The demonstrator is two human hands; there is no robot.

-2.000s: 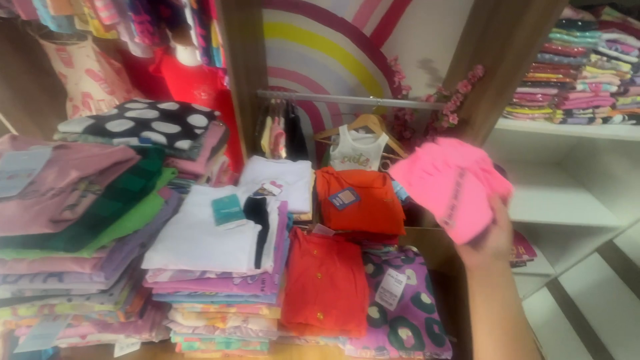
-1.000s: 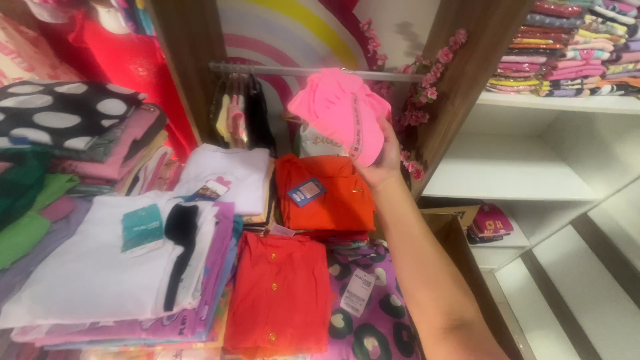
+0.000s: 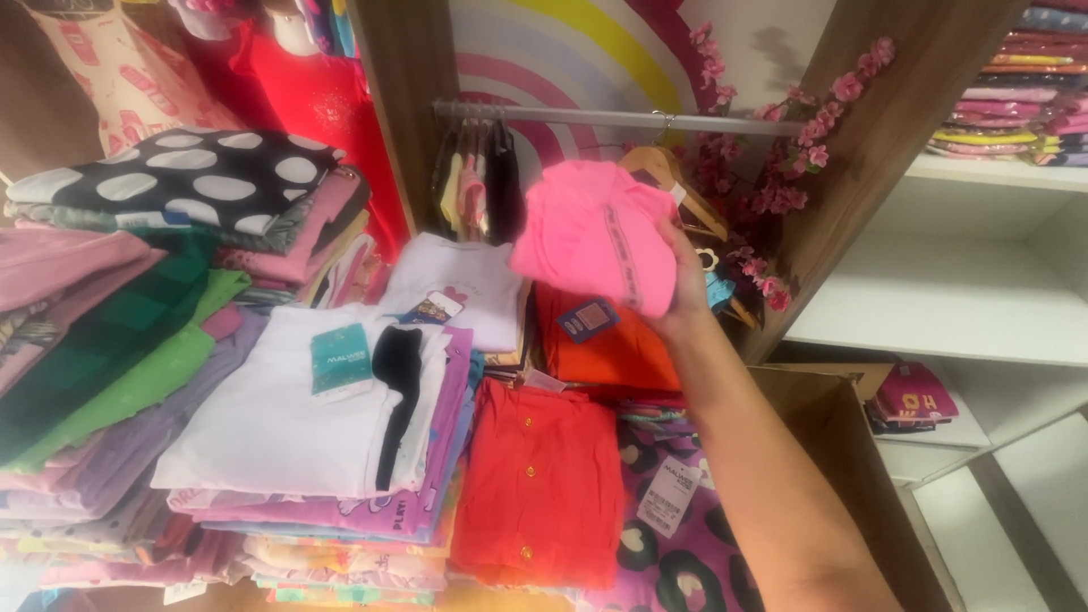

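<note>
My right hand (image 3: pixel 680 280) grips a folded bright pink garment (image 3: pixel 595 229) with a dark lettered strip, held up over the folded orange garment (image 3: pixel 612 348) that carries a blue tag. Below lies a folded red garment with buttons (image 3: pixel 535 484), and beside it a purple patterned garment (image 3: pixel 680 552) with a white tag. To the left is a stack topped by white folded clothing (image 3: pixel 272 408) with a teal tag and a black part. Behind it sits another white folded garment (image 3: pixel 459 280). My left hand is out of view.
A polka-dot garment (image 3: pixel 195 178) tops a pile at the left, near a green checked one (image 3: pixel 127 348). Small clothes and a wooden hanger (image 3: pixel 680 183) hang from a metal rail (image 3: pixel 612 115). White shelves (image 3: pixel 926 289) stand at the right, above an open cardboard box (image 3: pixel 816 425).
Across the frames, my right hand with the pink garment has moved left over the orange garment. The view has shifted.
</note>
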